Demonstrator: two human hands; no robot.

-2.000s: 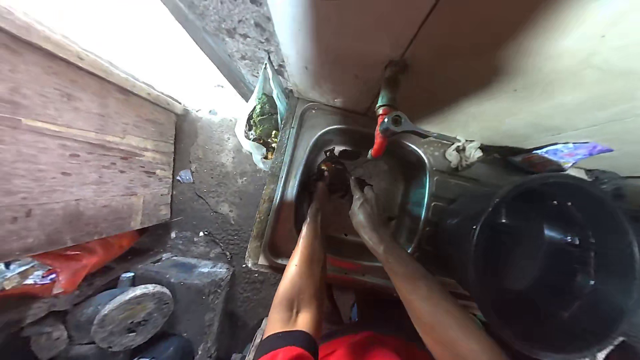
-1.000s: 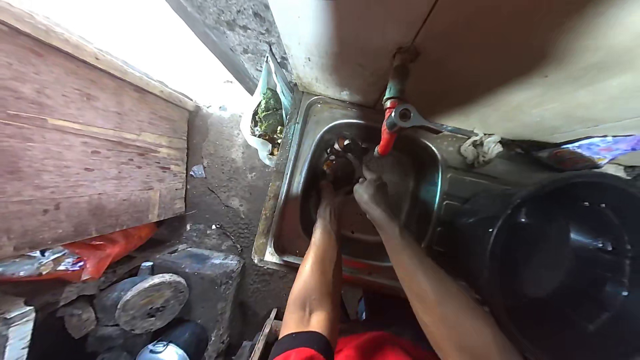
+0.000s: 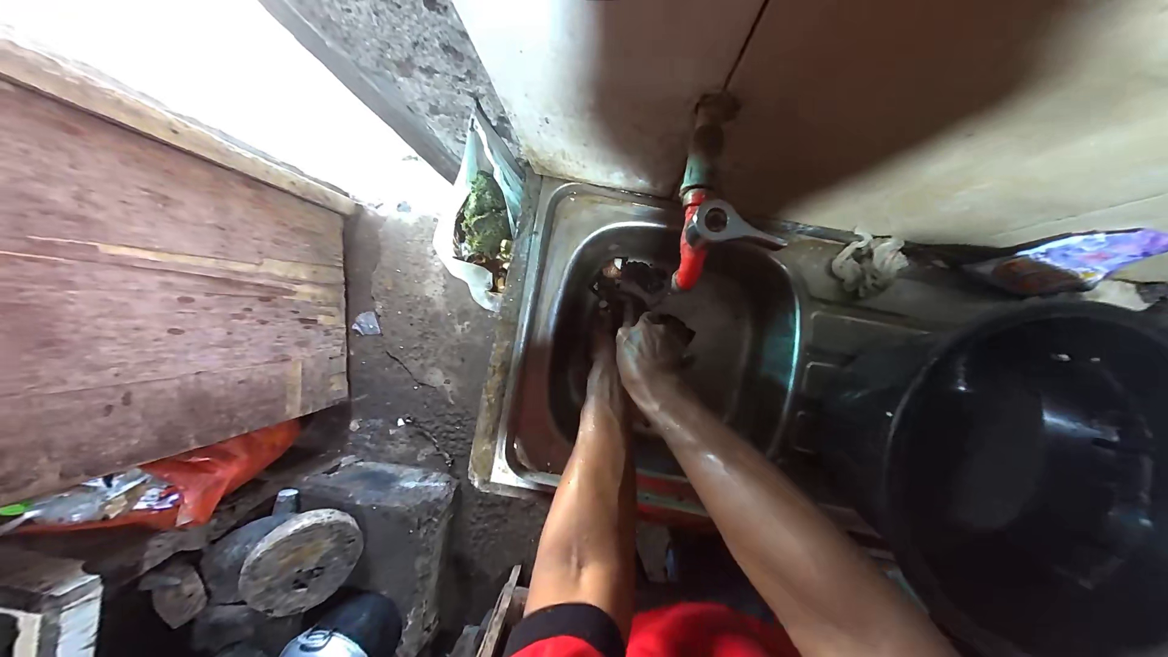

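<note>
Both of my hands are down in the stainless steel sink, below the red tap with its grey lever handle. My right hand is closed around a dark item, whose kind I cannot make out. Close beside it on the left, my left hand reaches into shadow near a dark, uneven mass with a few pale bits. The fingers of my left hand are mostly hidden, so its hold is unclear.
A large black plastic tub stands right of the sink. A plastic bag with green scraps hangs at the sink's left edge. A knotted pale cloth lies behind. Left are a wooden panel and an orange plastic bag.
My hands have stayed together in the sink, with small shifts. My right hand was beside the tap's outlet a second ago and is now slightly lower, away from it.
</note>
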